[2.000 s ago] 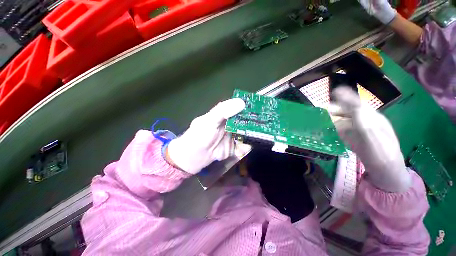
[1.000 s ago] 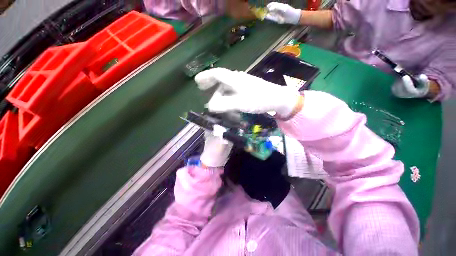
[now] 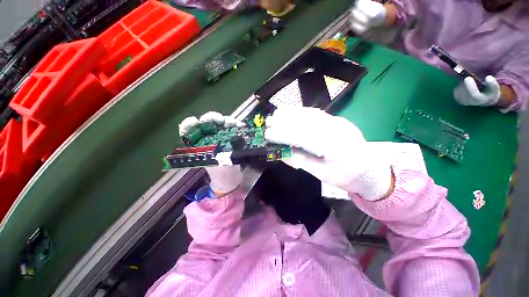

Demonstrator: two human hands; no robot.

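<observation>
A green circuit board (image 3: 232, 142) is held in front of my body, its component side up and its long connector edge towards me. A white block sits midway along that edge, and a small yellow part stands near the far side. My left hand (image 3: 217, 125), in a white glove, holds the board from beneath and behind; its fingers show at the far edge and its palm is hidden under the board. My right hand (image 3: 325, 145), also gloved, holds the board's right end; its fingertips are partly hidden.
Other boards lie on the green belt (image 3: 145, 125) and on the green table (image 3: 371, 104). Red divided trays (image 3: 139, 35) stand across the belt. A black tray (image 3: 348, 66) with label sheets, paper (image 3: 406, 154) and tweezers (image 3: 383, 72) are nearby. A coworker holds a dark object.
The board has turned from its solder side to its component side. My right hand has come down from above the board to its right end. The view has shifted, showing more of the coworker.
</observation>
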